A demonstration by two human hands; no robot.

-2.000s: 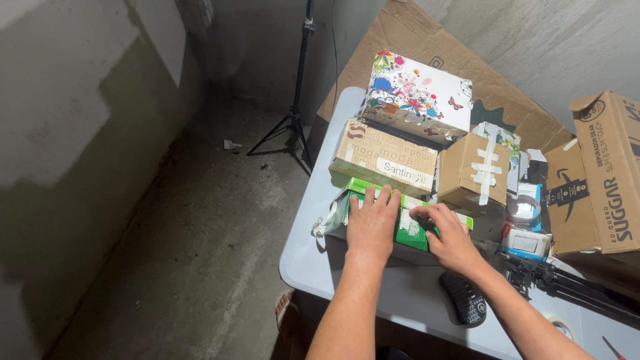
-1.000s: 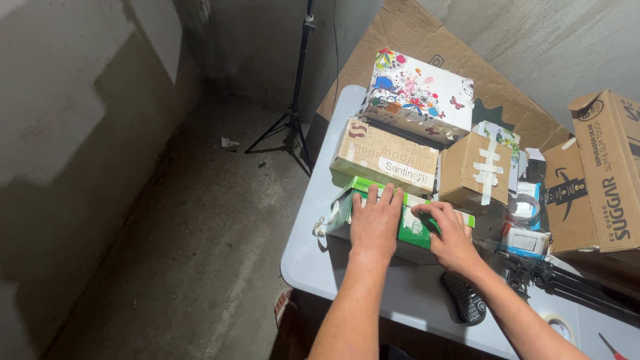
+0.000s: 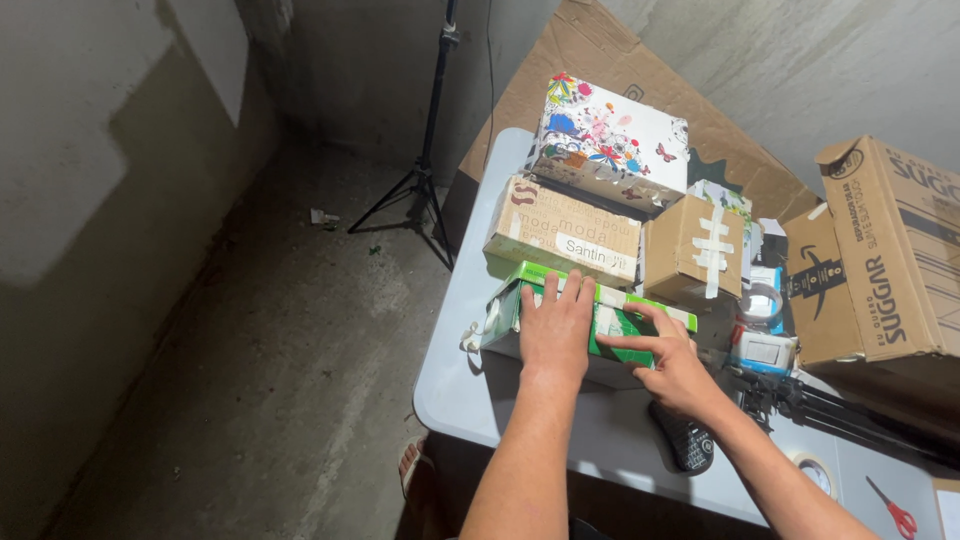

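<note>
A green and white cardboard box [image 3: 626, 334] with torn patches and loose tape at its left corner lies near the front edge of the table. My left hand [image 3: 556, 322] rests flat on it, fingers slightly apart. On the box's right part lie the spread fingertips of my right hand [image 3: 667, 356], palm raised. Neither hand closes around anything. Directly behind stands a light brown printed cardboard box [image 3: 562, 229], and beside that a small brown box [image 3: 694, 247] with strips of white tape. A white box with flowers and butterflies [image 3: 611, 139] stands farther back.
On the grey-white table [image 3: 457, 390] are a black remote-like keypad [image 3: 686, 442], a tape roll [image 3: 814, 476], red-handled scissors [image 3: 892, 510] and a folded black tripod [image 3: 862, 412]. Large brown cartons [image 3: 892, 247] stand at right. A black light stand [image 3: 427, 150] is on the floor behind left.
</note>
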